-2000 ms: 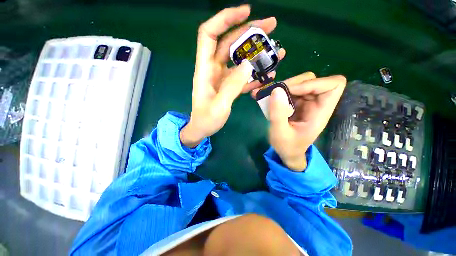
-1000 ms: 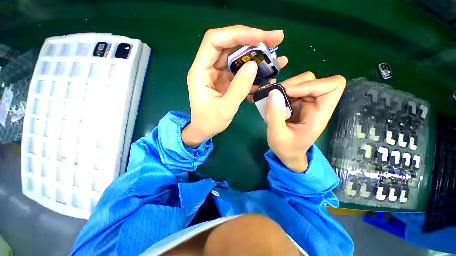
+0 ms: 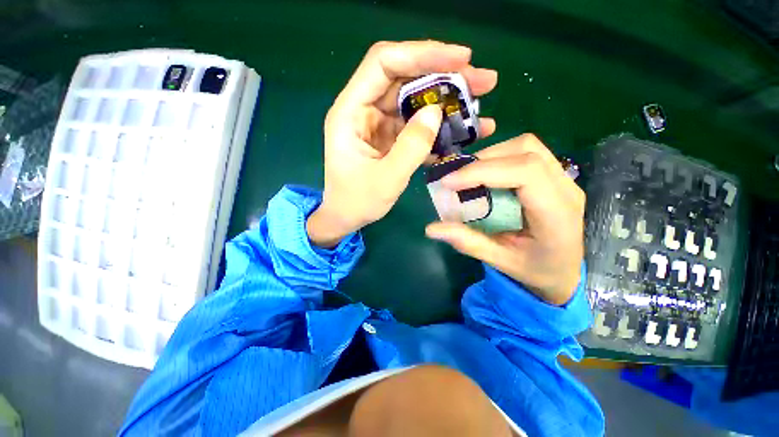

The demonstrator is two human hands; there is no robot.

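My left hand [image 3: 369,149] holds an open watch case [image 3: 459,118] with a silver rim and gold and black parts inside; its thumb presses on the inside. A display module [image 3: 448,201], pale with a black edge, hangs just below the case, joined by a short dark flex cable [image 3: 451,154]. My right hand [image 3: 547,213] has its fingers and thumb around the display module. A pale green translucent piece [image 3: 504,212] shows between the right fingers, beside the module; how it is attached is hidden.
A white tray [image 3: 145,213] at left holds two black-faced watches [image 3: 213,80] at its top. A clear tray [image 3: 653,341] with L-shaped parts is at right, with a black tray [image 3: 758,299] beyond. A small watch part [image 3: 654,119] lies above the clear tray; another is by the right fingers.
My right hand has shifted right and down and changed its grip, its thumb now below the display module. The pale green piece has come into view. The left hand still holds the case.
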